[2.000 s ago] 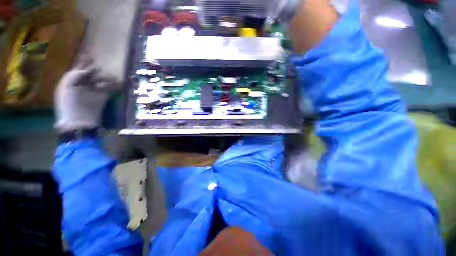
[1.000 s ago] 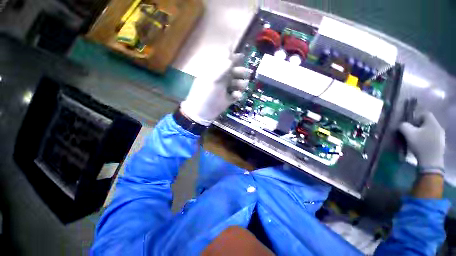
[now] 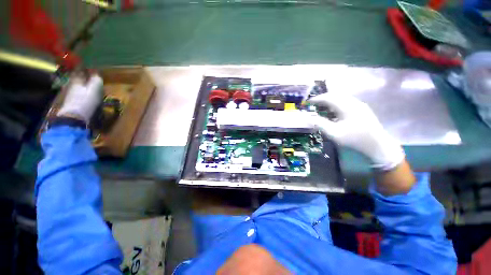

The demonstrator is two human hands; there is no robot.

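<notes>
A green circuit board (image 3: 237, 147) lies in a black carrier (image 3: 329, 173) with a metal front edge, straight in front of me. It bears a long white-silver heatsink (image 3: 264, 119), two red-brown inductors at the rear left and a finned heatsink at the back. My gloved right hand (image 3: 350, 124) is over the board's right side, fingers curled by the long heatsink's end; whether they grip anything is hidden. My gloved left hand (image 3: 83, 98) is blurred at the left part of the open cardboard box (image 3: 129, 121); I cannot tell if it holds something.
The carrier lies on a shiny metal sheet (image 3: 398, 107) on the green bench mat (image 3: 215, 43). Red pieces with a green board (image 3: 433, 24) are at the back right. A blurred red thing (image 3: 37, 29) is at the back left. A white sign (image 3: 142, 244) is below left.
My left hand has moved from the carrier's left side to the box. My right hand has moved from beside the carrier to over the board's right end. The view has straightened.
</notes>
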